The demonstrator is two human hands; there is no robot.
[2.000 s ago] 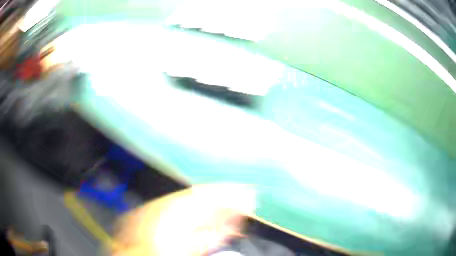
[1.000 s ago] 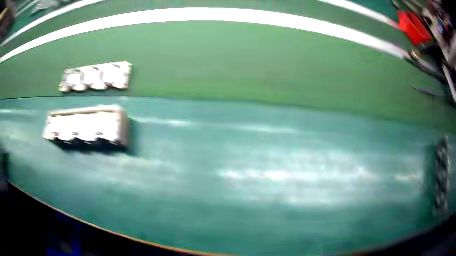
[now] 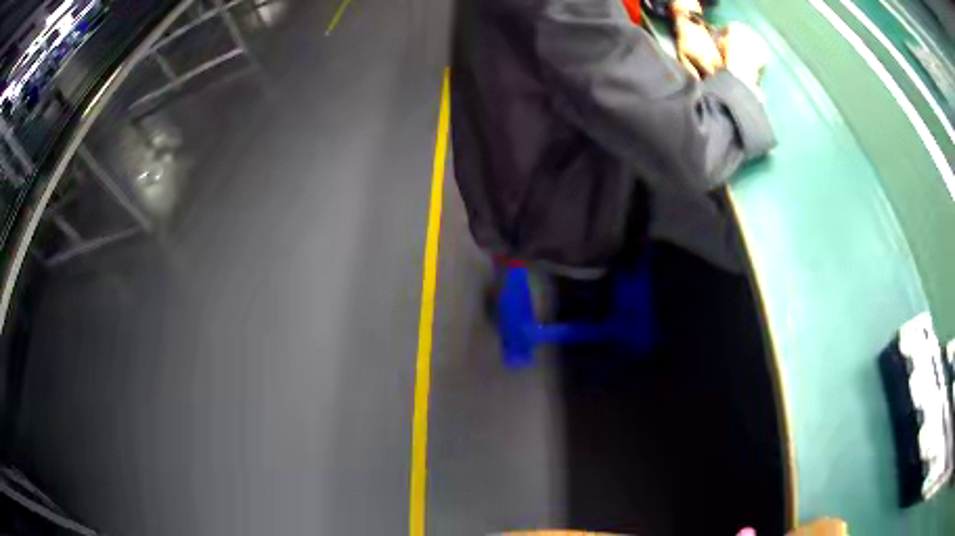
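A metal bracket assembly (image 3: 924,414) lies on the green bench (image 3: 838,304) at the far right. It has a pale, silver-white face and a dark side towards the bench edge. Part of a second unit is cut off by the right rim of the picture. Small slivers of what looks like a hand or forearm (image 3: 822,527) show at the bottom edge. They are cut off, and I cannot tell which hand they belong to or whether it holds anything. Neither of my hands shows in full, and neither is seen touching the assembly.
A person in a grey jacket (image 3: 586,136) sits at the bench's left edge, hands (image 3: 704,44) over the bench top. A blue stool frame (image 3: 576,333) is below. A yellow line (image 3: 429,283) runs along the grey floor (image 3: 283,345). Metal racks (image 3: 194,73) stand at upper left.
The view has swung left from the bench top to the floor and the neighbouring person. The bench now lies at the right. The large blurred hand seen two seconds ago no longer shows.
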